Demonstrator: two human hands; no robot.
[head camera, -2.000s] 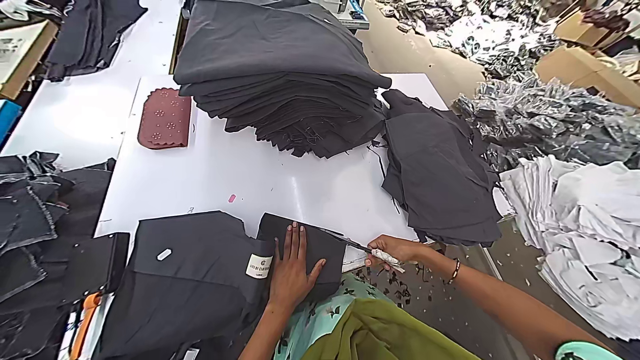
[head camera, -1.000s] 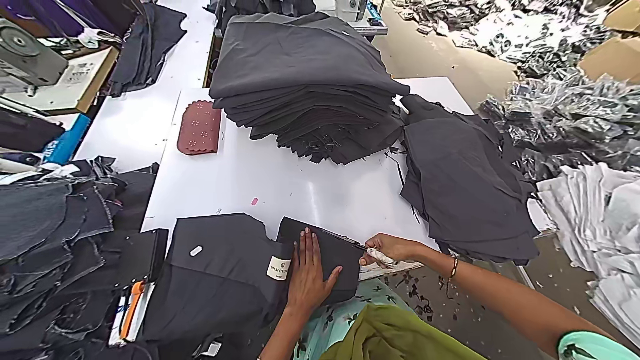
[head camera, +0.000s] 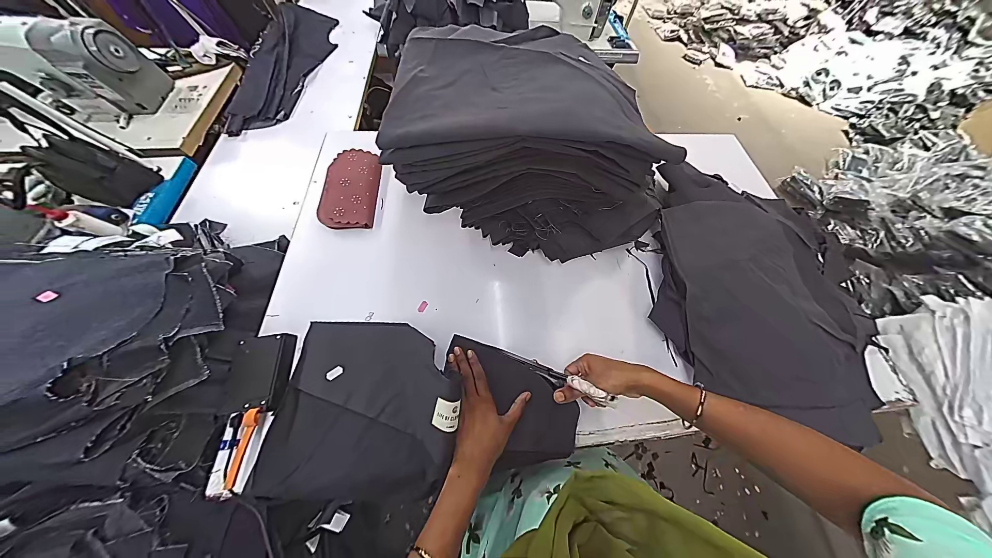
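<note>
A dark fabric piece with a sewn cream label (head camera: 446, 415) lies at the near edge of the white table. My left hand (head camera: 484, 415) rests flat on it just right of the label, fingers slightly apart, pressing the cloth down. In my right hand (head camera: 593, 380) is a pair of scissors (head camera: 575, 383), its handles wrapped in pale cloth. The blades lie along the upper edge of the dark cloth's right part (head camera: 535, 415), pointing left toward my left fingertips. A small white sticker (head camera: 334, 373) is on the cloth's left part.
A tall pile of dark fabric (head camera: 519, 108) stands at the table's back, beside a maroon scalloped case (head camera: 349, 190). More dark fabric (head camera: 759, 310) hangs over the right edge. Frayed dark pieces (head camera: 93, 310) and an orange-handled tool (head camera: 244, 446) lie left. Sewing machines (head camera: 93, 66) stand farther back.
The view has shifted left, bringing more of the sewing machine in. Both hands keep much the same places on the dark cloth, with the scissors still at its upper edge.
</note>
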